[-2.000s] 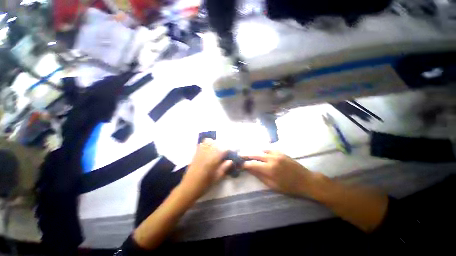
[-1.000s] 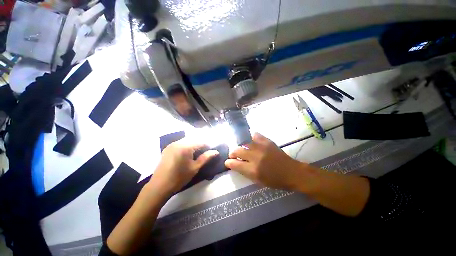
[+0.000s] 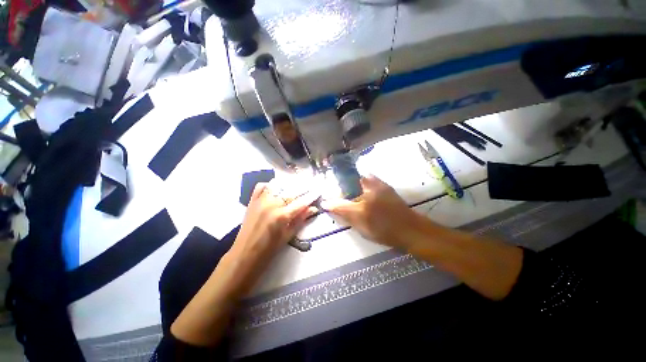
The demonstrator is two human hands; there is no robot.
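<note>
My left hand (image 3: 273, 215) lies on the table just left of the needle area, fingers at a black cut piece (image 3: 256, 185) that shows beyond them. My right hand (image 3: 374, 212) is at the grey block (image 3: 346, 175) beside the needle, fingertips close to my left fingertips. Both hands hold the small dark piece under the presser foot; glare and fingers hide most of it. The white sewing machine (image 3: 453, 102) with JACK lettering stands over the hands.
Snips (image 3: 442, 171) and a black band (image 3: 549, 182) lie right of the needle. More black pieces (image 3: 127, 254) and a long black heap (image 3: 49, 191) lie left. A scale (image 3: 340, 286) runs along the front edge.
The view has steadied and moved closer to the machine since the earliest frame. The dark piece between my hands shows less than a second ago, and a small metal part now shows below my fingers.
</note>
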